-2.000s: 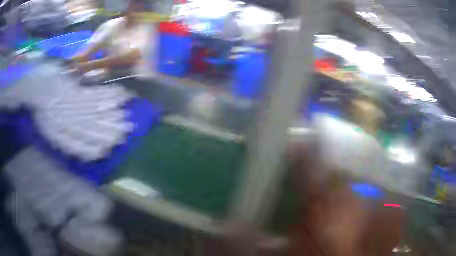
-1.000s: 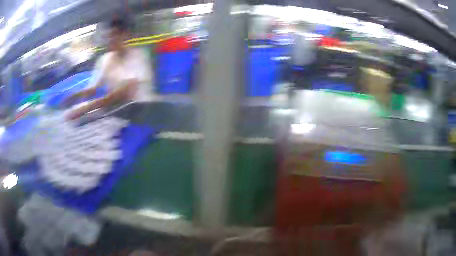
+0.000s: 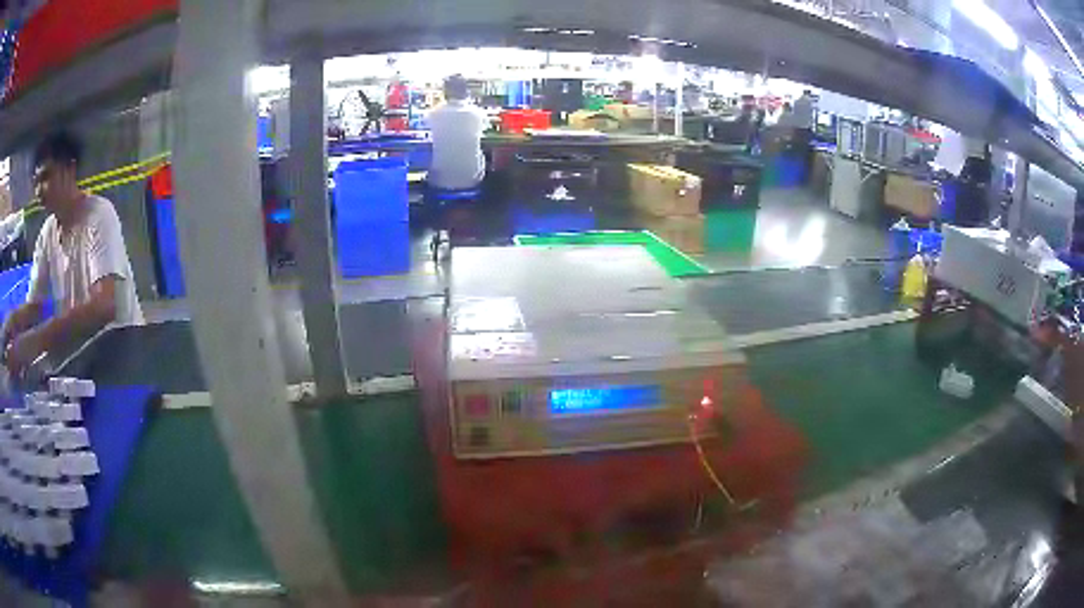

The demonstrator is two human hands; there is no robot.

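Neither of my hands is in the picture. Nearest in front of me is a cream-grey hipot tester with a lit blue display and a glowing red lamp at its front right. It sits on a red box. A thin yellow-orange test lead hangs from its front. White units lie in staggered rows on a blue mat at the left edge. Pale clear plastic lies in a blurred heap at the lower right.
A grey metal post stands between mat and tester. The green conveyor runs behind, with one white piece on it. A person works at far left. A green tray is behind the tester.
The view has swung right and steadied. The tester now stands nearer the middle, the post and the mat with white units have shifted left, and a red lamp shows on the tester.
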